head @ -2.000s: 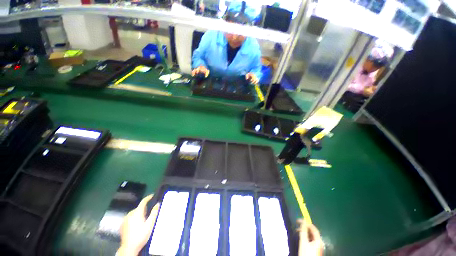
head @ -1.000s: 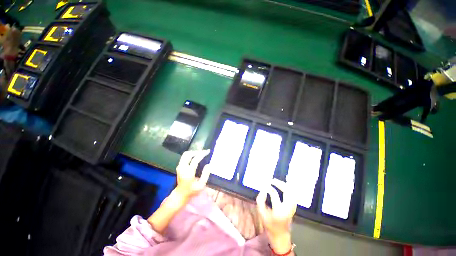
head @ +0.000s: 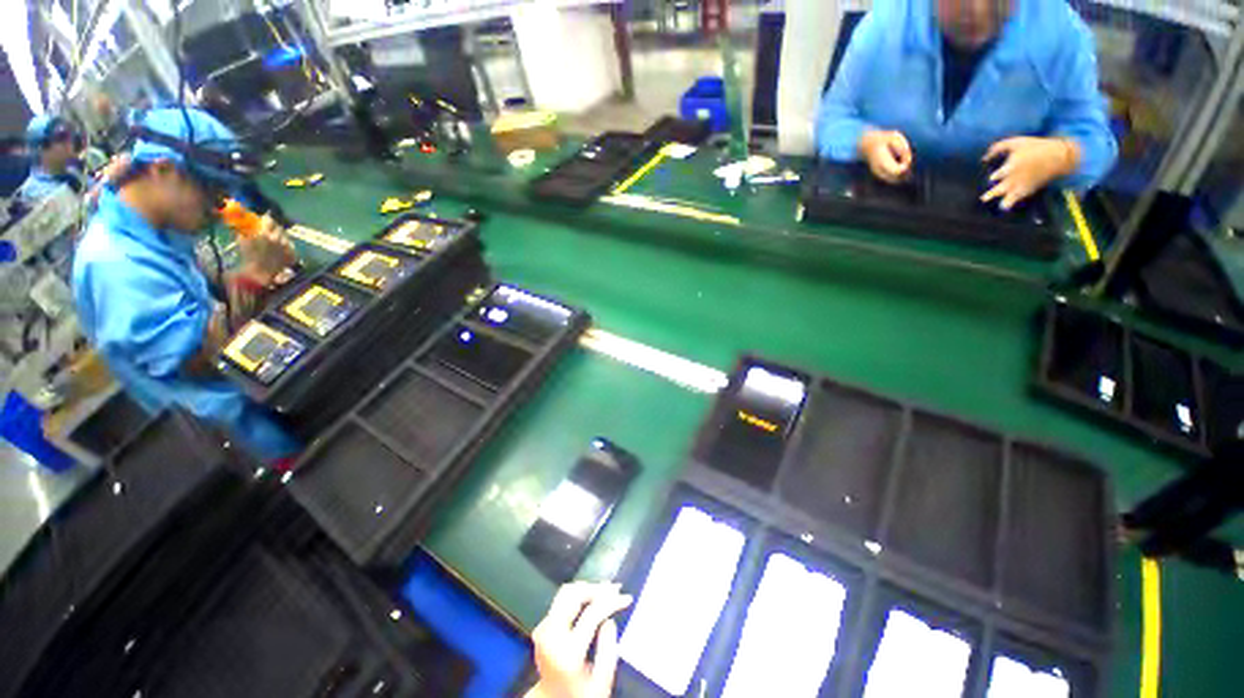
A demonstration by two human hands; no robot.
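Note:
The near four-slot phone tray [head: 737, 580] lies at the bottom right, cut off by the picture's lower edge. Several phones with lit white screens [head: 685, 596] lie in its pockets. My left hand [head: 576, 644] is at its left edge, fingers curled round the near left corner. My right hand is not in view. A second tray [head: 894, 516] touches the near tray's far side; its leftmost pocket holds a dark phone [head: 759, 426] with orange marks, its other pockets are empty. A loose dark phone [head: 580, 507] lies on the green mat left of the trays.
A side tray [head: 358, 468] stands angled at left, with phones at its far end. Beyond it are stacked trays [head: 358, 307] with yellow-marked units. Black trays [head: 205, 586] and a blue bin [head: 464, 634] are lower left. A dark stand [head: 1201, 511] is right. Blue-smocked workers are left and across.
The view has swung up and left, bringing the workers into sight. My right hand, earlier at the near tray's front edge, is out of the picture. My left hand stays by the tray's left corner.

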